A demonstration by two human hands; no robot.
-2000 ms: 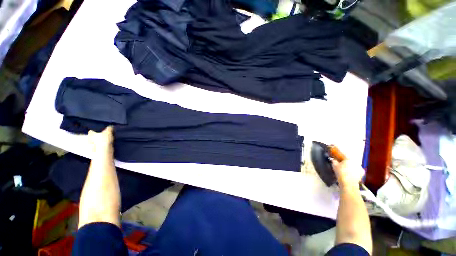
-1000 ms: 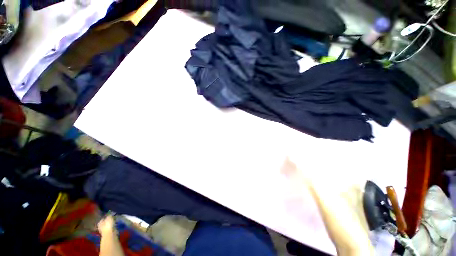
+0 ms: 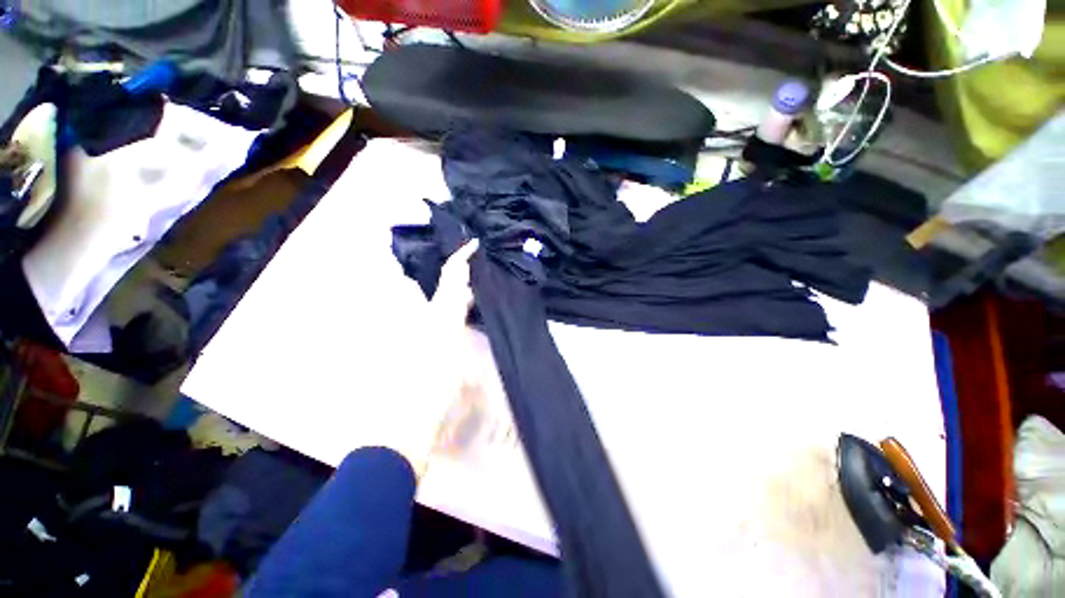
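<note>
A heap of dark trousers lies crumpled along the far side of the pressing table. One long dark trouser leg runs from the heap towards me, across the near edge and out at the bottom of the picture. A small white label shows near its upper end. The steam iron rests at the right end of the table, its orange-brown handle free. I can make out neither my left hand nor my right hand. The lower end of the leg is cut off.
A dark rounded pad lies behind the table. A bottle with a purple cap and white cables are at the back right. Another pale ironing table is at the left. Dark blue clothing shows at the near edge. The cover has brown stains.
The flat trouser piece has gone from the near side. A leg now stretches from the heap towards me. Both hands have left view, and the iron stands free at the right.
</note>
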